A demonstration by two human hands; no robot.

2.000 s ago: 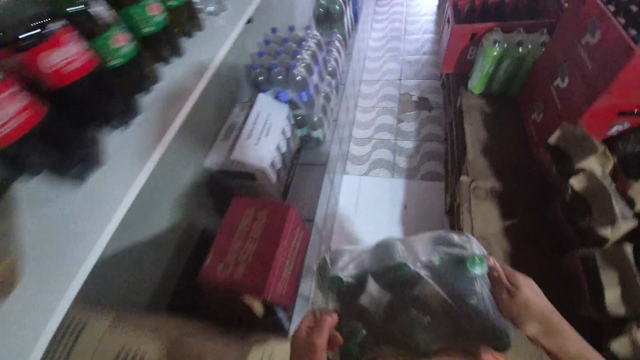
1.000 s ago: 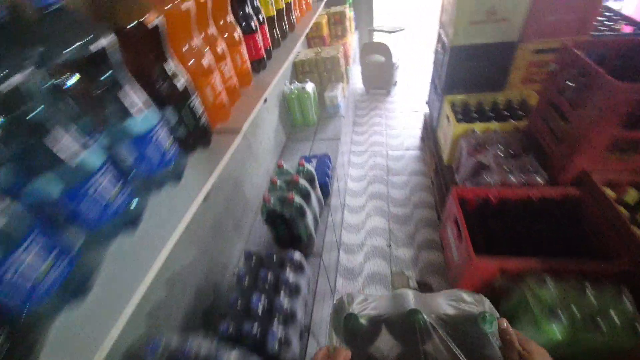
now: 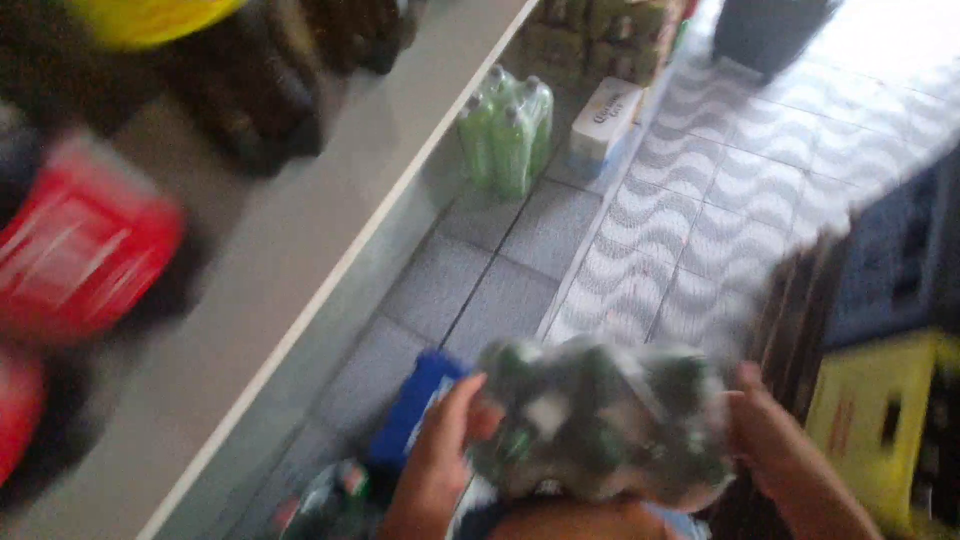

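A shrink-wrapped pack of green-capped bottles is held up in front of me, blurred, between both hands. My left hand grips its left end, fingers against the plastic film. At the other end, my right hand grips the wrap, its fingertips partly hidden behind the pack. Beyond and below the left hand, a blue pack stands on the grey floor tiles, with wrapped bottles nearer me. Part of my body shows just under the held pack.
A long shelf bearing bottles runs along the left. On the floor beyond stand a pack of light green bottles, a white carton and stacked cartons. A yellow crate and a dark blue crate line the right, beside the wave-patterned floor.
The view has travelled along the aisle, so the light green bottles and white carton appear much nearer. The wrapped pack has stayed between both hands.
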